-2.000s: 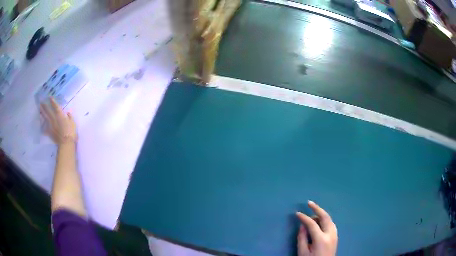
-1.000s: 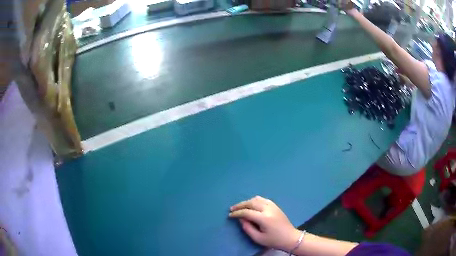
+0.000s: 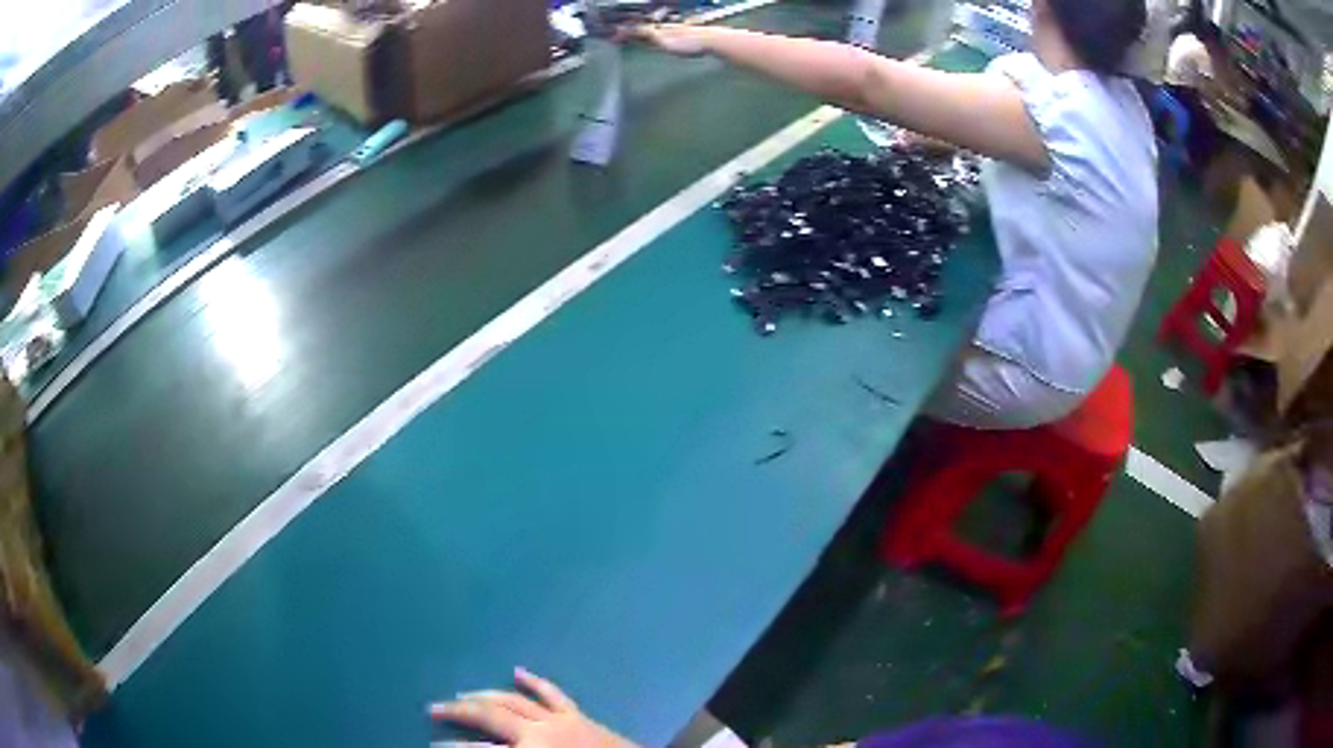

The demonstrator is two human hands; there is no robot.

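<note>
My right hand is at the bottom edge, cut off by it, with fingers apart over the near part of the blue-green bench top. It holds nothing that I can see. My left hand is not in view. A neighbouring person's hand holds or touches a pale product box over the dark green conveyor belt. The box hangs upright and is slightly blurred.
A black heap of short cables lies before a seated person on a red stool. Stray cable pieces lie nearer. A white edge strip borders the conveyor. Brown cartons stand beyond; a wrapped carton is at left.
The view has swung right. My right hand now sits lower in the picture, partly cut off. The neighbour's arm still reaches over the belt, with the pale box lower in view.
</note>
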